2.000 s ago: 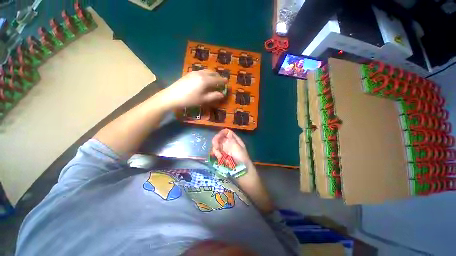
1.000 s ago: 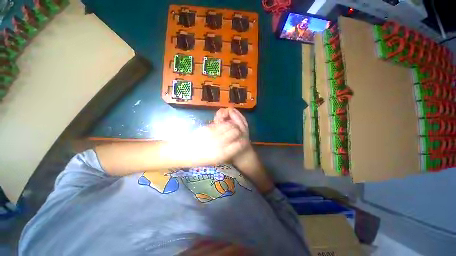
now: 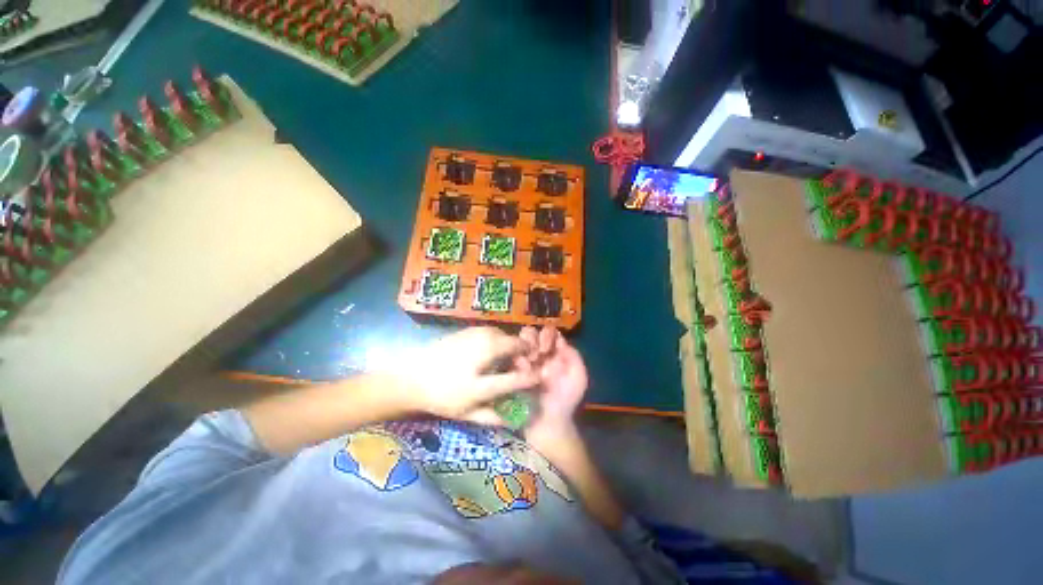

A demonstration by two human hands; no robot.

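Note:
An orange fixture (image 3: 419,261) lies on the table in front of me. Green circuit boards (image 3: 498,250) fill its two left columns in the two nearest rows; the other pockets are dark. My left hand (image 3: 463,371) and my right hand (image 3: 557,383) meet below the fixture's near edge, in front of my shirt. A green board (image 3: 515,409) shows between them, against my right palm. My left fingers partly cover it, and I cannot tell whether they grip anything. Glare blurs my left wrist.
Cardboard sheets with board rows and red wire loops stand at the left (image 3: 206,263) and right (image 3: 846,343). Another loaded sheet (image 3: 355,71) lies at the far edge. A lit smartphone (image 3: 669,190), red-handled scissors (image 3: 619,149) and a black-and-white machine (image 3: 749,126) are at the far right.
My left hand has left the fixture and come to my right hand. Compared with one second ago, one more pocket in the nearest row holds a green board. The view has shifted.

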